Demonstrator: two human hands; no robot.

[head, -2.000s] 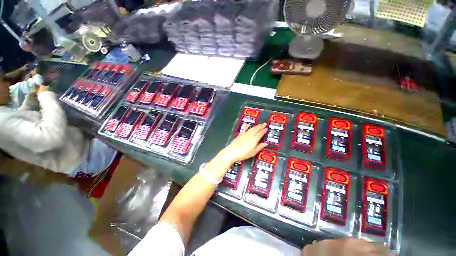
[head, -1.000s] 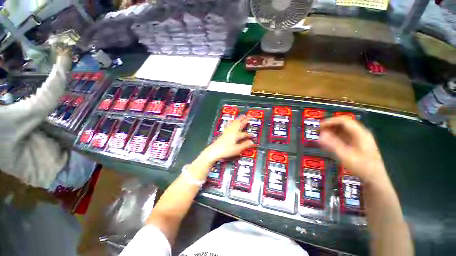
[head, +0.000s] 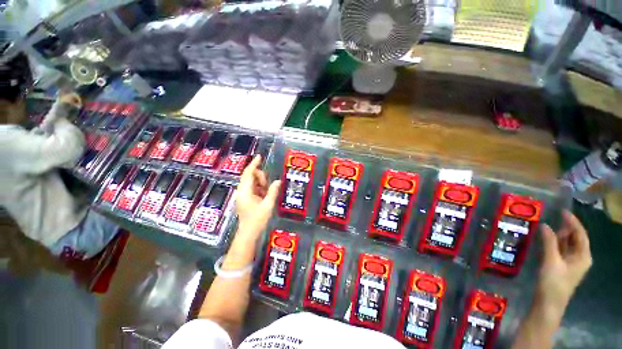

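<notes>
A clear blister tray (head: pixel 351 235) in front of me holds two rows of red phones lying face down, such as one phone (head: pixel 395 204) in the back row. My left hand (head: pixel 257 198) grips the tray's left edge. My right hand (head: pixel 566 255) grips its right edge. The tray looks larger and nearer than the bench surface around it, and its near edge is partly hidden by my white shirt. A small white slip (head: pixel 455 176) shows at the back row.
A second tray of phones (head: pixel 164 198), face up, lies to the left, with another tray beyond. A seated person (head: pixel 37 167) works there. Behind are a white sheet (head: pixel 240 108), stacked trays (head: pixel 256 51), a fan (head: pixel 382 31), a brown board (head: pixel 409 140) and a bottle (head: pixel 593 167).
Both hands have moved from over the phones to the tray's left and right edges. The tray appears raised and closer. My right hand has moved to the right.
</notes>
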